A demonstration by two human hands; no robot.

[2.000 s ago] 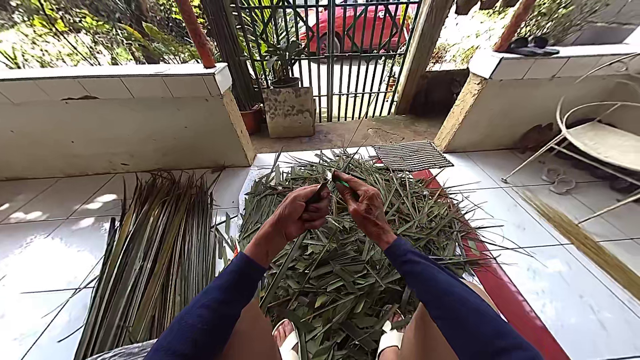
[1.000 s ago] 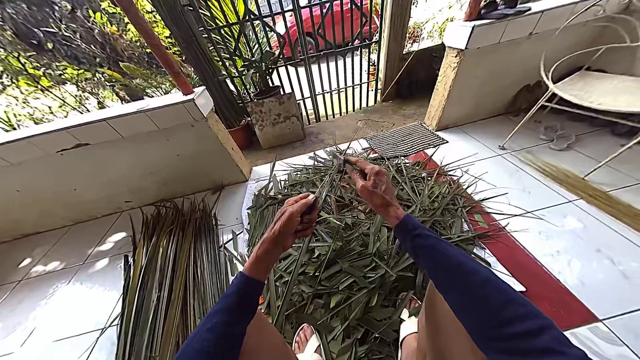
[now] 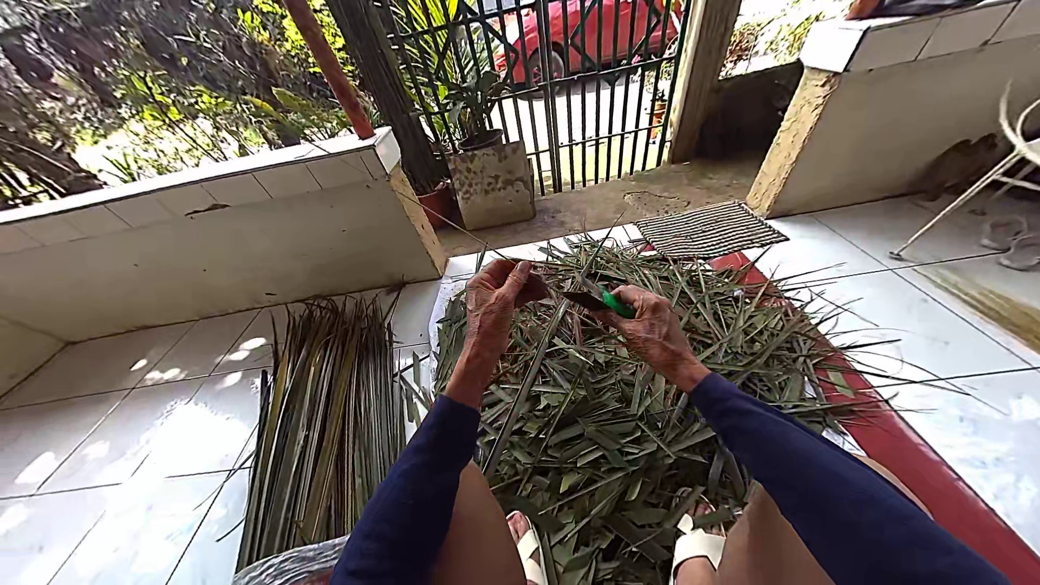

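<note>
My left hand is raised over the pile, its fingers pinched on a thin strand that runs up to the left; the strand is hard to make out. In my right hand is a knife with a green handle, its blade pointing up and left, a short gap from my left fingers. Beneath both hands lies a wide heap of cut green leaf pieces. Left of the heap, a bundle of long dry-looking leaf strips lies on the tiles.
My sandalled feet rest at the near edge of the heap. Beyond it lie a striped mat and a metal gate, with a potted plant beside it. Low walls flank the entrance. A white metal chair stands at the right.
My hands were close together two seconds ago and are now apart. The green handle now shows in my right hand. The view has turned somewhat.
</note>
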